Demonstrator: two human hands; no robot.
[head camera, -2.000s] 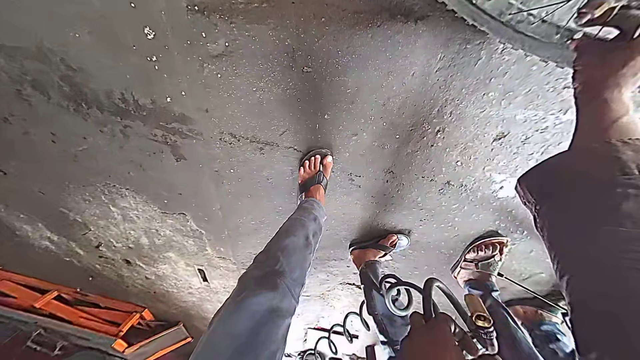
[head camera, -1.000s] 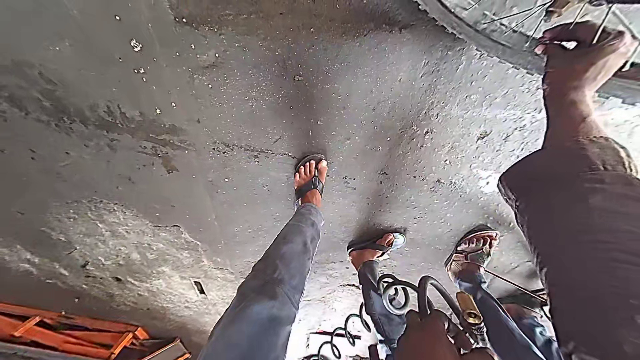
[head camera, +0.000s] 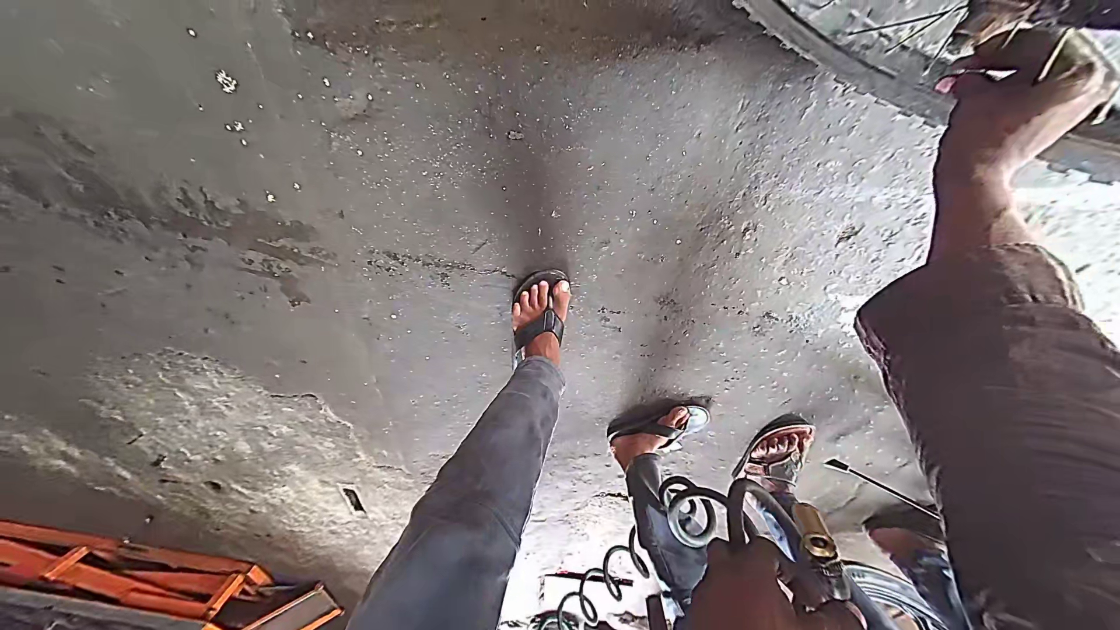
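Observation:
At the upper right, my right hand, at the end of a dark brown sleeve, has its fingers curled at the spokes and rim of a bicycle wheel. What its fingertips touch is not clear. Low in the view a dark hand, seemingly my left, is closed around a black hose with a brass fitting. Its fingers are mostly in shadow. A coiled hose trails from there to the lower left. The right hand is well above the left, and the two are apart.
Sandalled feet stand on the worn concrete floor, and another person's foot appears near the hose. An orange metal frame lies at the lower left. A thin rod and part of another wheel show at the lower right.
My right hand has come lower and slightly left at the wheel since two seconds ago. The sandalled foot right of the hose has shifted left. The hand on the hose has barely moved.

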